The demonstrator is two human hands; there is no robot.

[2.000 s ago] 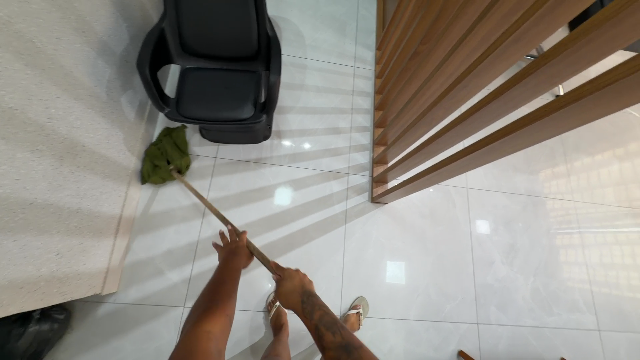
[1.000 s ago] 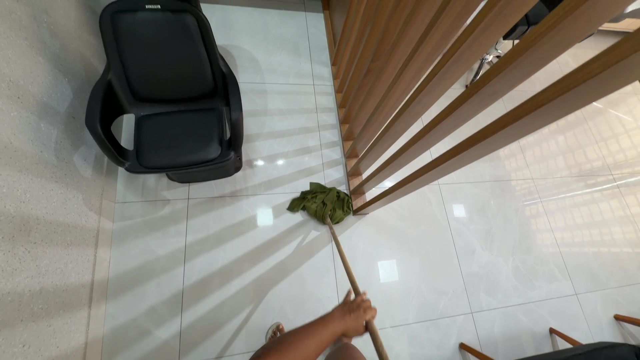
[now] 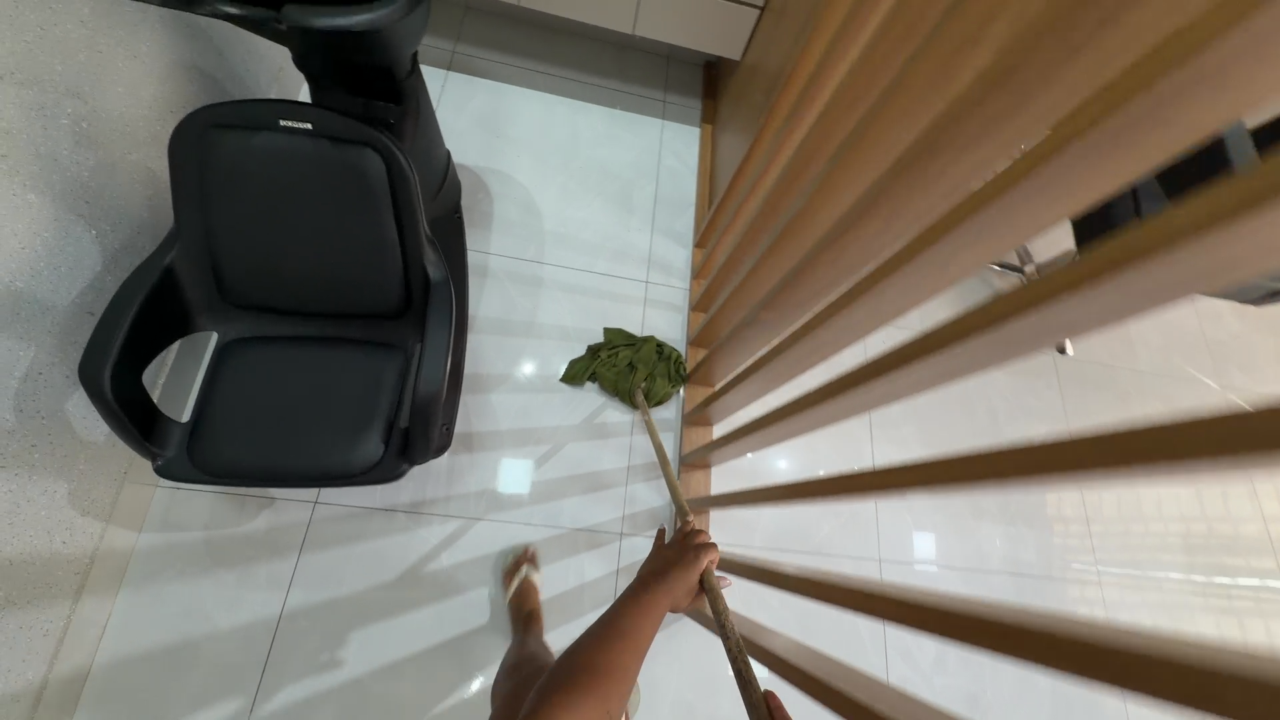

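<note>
My left hand (image 3: pixel 683 568) is wrapped around a long wooden pole (image 3: pixel 727 628), partway along it. At the bottom edge only the fingers of my right hand (image 3: pixel 775 706) show, against the pole's upper end; the rest of that hand is out of frame. A bunched dark green cloth (image 3: pixel 630 366) lies on the tiled floor at the pole's far end, its right side against the wooden base of the slatted partition.
A black padded salon chair (image 3: pixel 300 300) with a wash unit behind it stands at left. Wooden slats (image 3: pixel 900 450) rise along the right. Pale cabinets (image 3: pixel 690 22) are at the top. My sandaled foot (image 3: pixel 522 575) is on the glossy tiles (image 3: pixel 400 590).
The green cloth has gone from beside the chair at the left wall to the slatted partition's base, then farther up along it. The view has shifted forward.
</note>
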